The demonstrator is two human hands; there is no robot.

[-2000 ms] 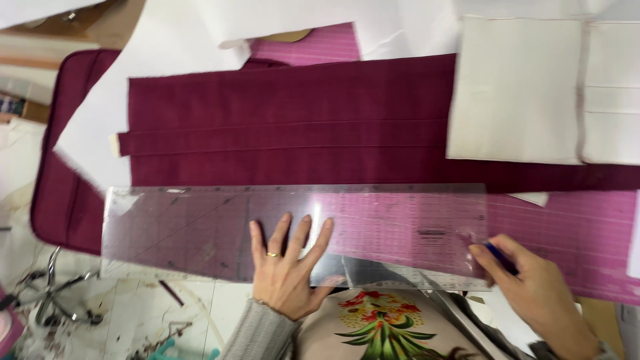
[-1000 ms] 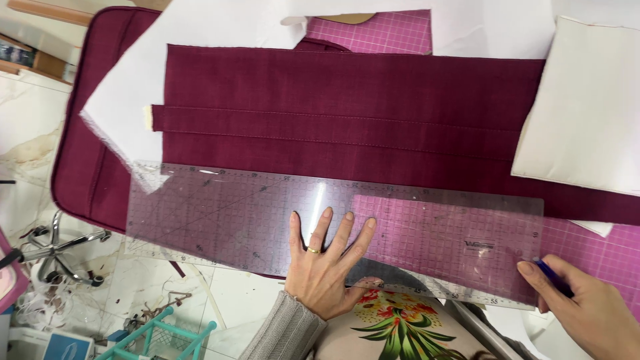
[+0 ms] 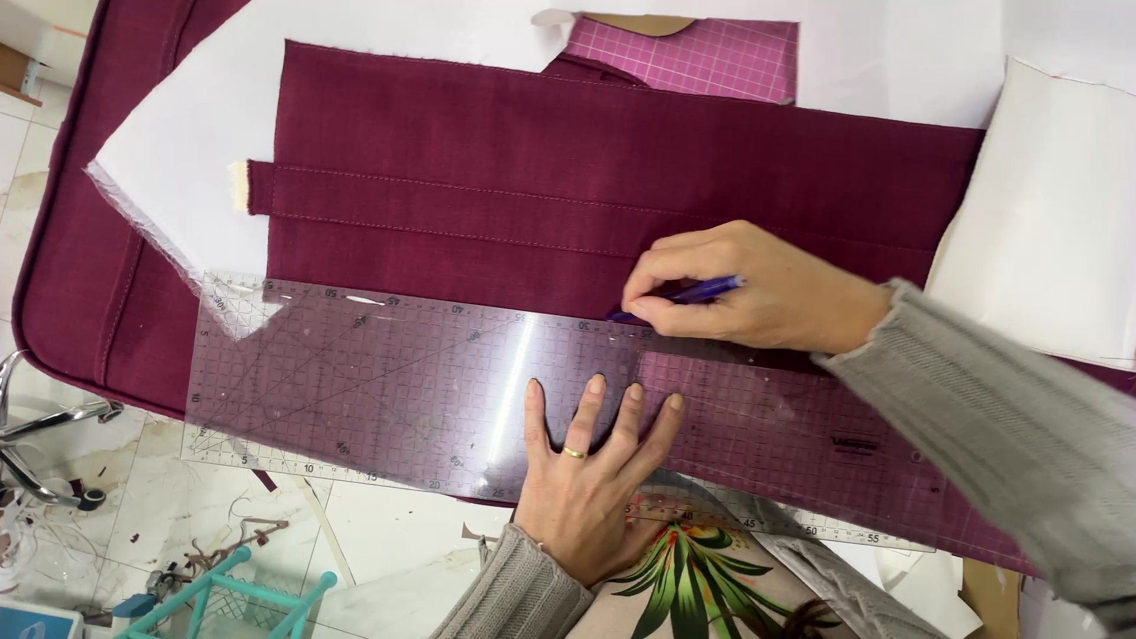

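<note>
A maroon fabric panel [image 3: 426, 133] with stitched lines along a central band lies flat. Across its lower edge rests a long clear quilting ruler [image 3: 399, 399] with printed grid and numbers. My left hand [image 3: 603, 470], a ring on one finger, presses on the ruler with fingers spread. My right hand [image 3: 737, 288] grips a dark blue pen [image 3: 701, 290], its tip at the ruler's upper edge against the maroon fabric. A cream tab [image 3: 239, 186] sticks out at the band's left end.
White fabric [image 3: 177, 151] lies beneath the panel, and a cream piece [image 3: 1047, 213] covers its right end. A pink cutting mat [image 3: 701, 58] shows at the top. Below left are a chrome chair base [image 3: 44, 479], a turquoise rack [image 3: 222, 595] and floor scraps.
My right hand has moved from the ruler's right end to its upper edge, with the pen now against the fabric. The left hand stays on the ruler.
</note>
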